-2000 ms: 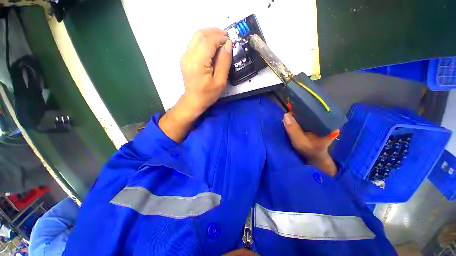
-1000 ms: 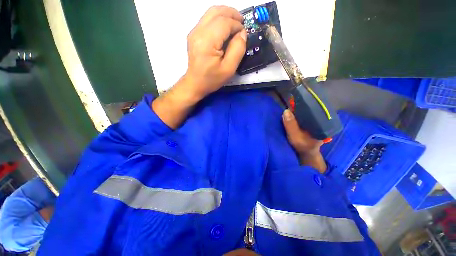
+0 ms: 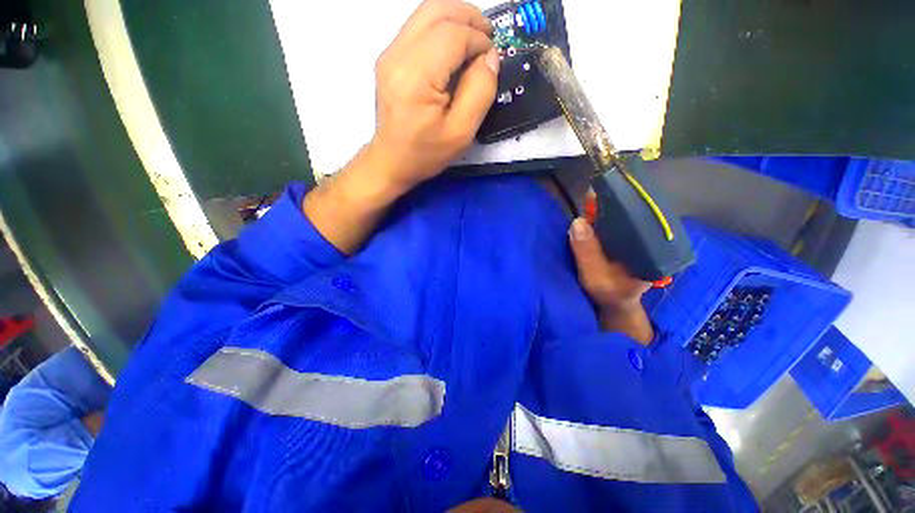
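A black plastic housing [image 3: 520, 100] lies on the white work sheet [image 3: 331, 70] near the top. A blue terminal block [image 3: 533, 16] sits at its far end, with a small green circuit board [image 3: 509, 40] beside it. My left hand [image 3: 431, 90] is at the housing's left side, thumb and fingertips pinched together at the board; any wire between them is too small to tell. My right hand [image 3: 608, 276] grips the dark grey soldering gun [image 3: 642, 220]. The gun's long metal tip reaches the board beside the blue block.
A blue parts bin [image 3: 773, 301] holding small black parts stands at the right. Blue crates [image 3: 888, 190] are behind it. A cream metal edge [image 3: 150, 130] and green strip run down the left. A person's light blue sleeve [image 3: 50, 421] shows at lower left.
The view has shifted, so the housing sits higher and further right in the picture. The gun tip has come nearer the board. Both hands keep their hold.
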